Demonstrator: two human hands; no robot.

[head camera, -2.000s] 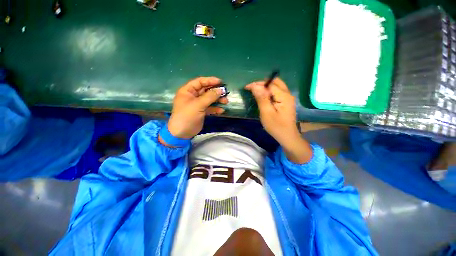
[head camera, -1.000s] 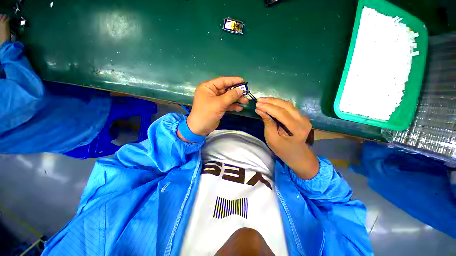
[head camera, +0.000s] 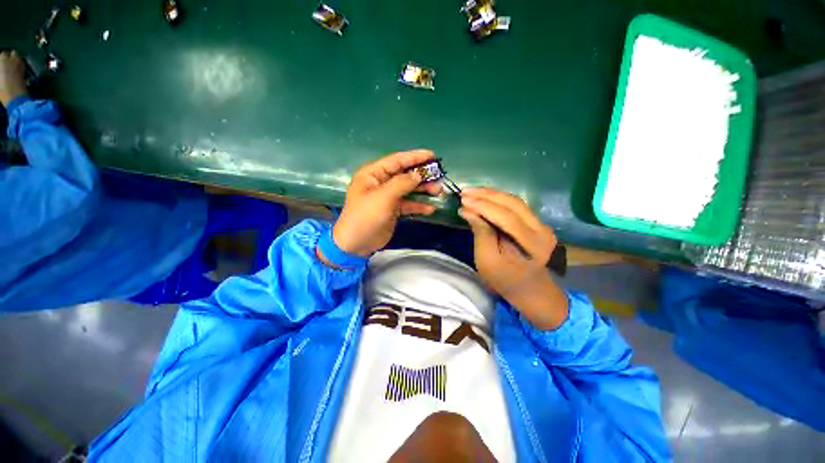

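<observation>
My left hand [head camera: 378,201] holds a small dark-framed module [head camera: 429,170] with silver and white areas between thumb and fingers, above the front edge of the green bench. My right hand [head camera: 508,237] holds slim black tweezers [head camera: 451,186]. Their narrow tips point up and left and reach the module's lower right side. Whether the tips grip anything is too small to tell. My right fingers cover part of the tweezers.
One module [head camera: 417,76] lies on the green bench [head camera: 271,108] beyond my hands, with several more farther back. A green tray [head camera: 612,145] of white pieces [head camera: 669,136] and clear blister trays [head camera: 791,181] are at right. Another worker's blue sleeve [head camera: 50,140] is at left.
My right hand has come from apart, with the tweezers pointing up, to the module, where the tweezer tips now are. My left hand still holds the module. The camera view has shifted.
</observation>
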